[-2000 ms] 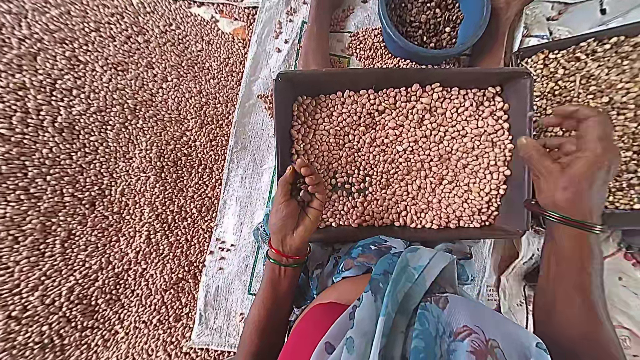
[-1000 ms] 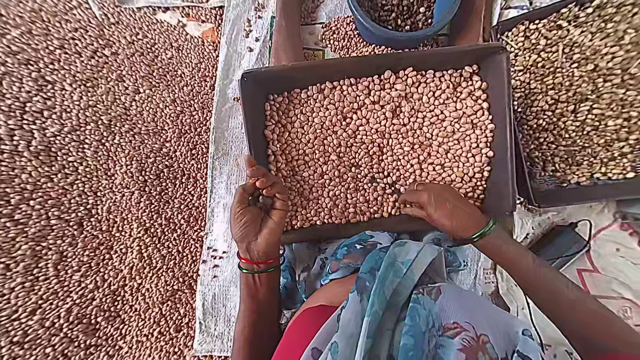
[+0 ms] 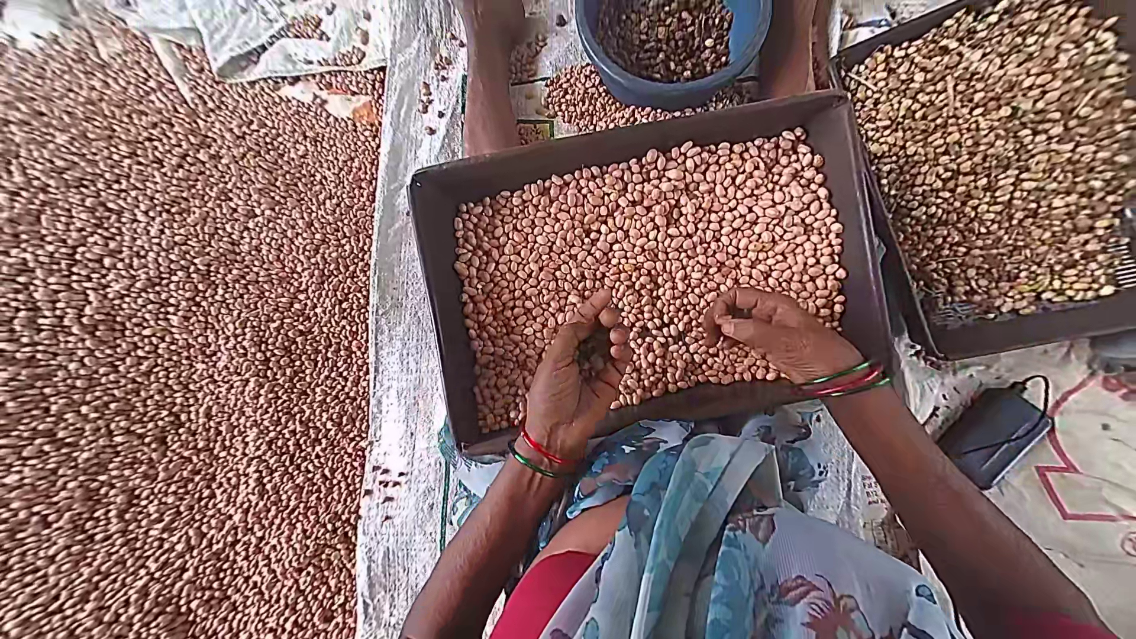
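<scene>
A dark rectangular tray across my lap holds a layer of pinkish-brown beans or nuts. My left hand is over the tray's lower middle, palm up and fingers curled around a few small dark pieces in the palm. To its right, my right hand is just above the pinkish pieces with thumb and fingers curled close together; whether anything is between the fingertips cannot be told. Red and green bangles circle both wrists.
A large spread of similar pieces covers the left side. Beyond the tray, a blue tub holds darker pieces between my lower legs. A second dark tray of mixed yellowish-brown pieces lies right, with a black device and cord below it.
My left hand has moved from the tray's left edge to over its lower middle. My right hand was beyond the tray's right side two seconds ago, then came over the tray.
</scene>
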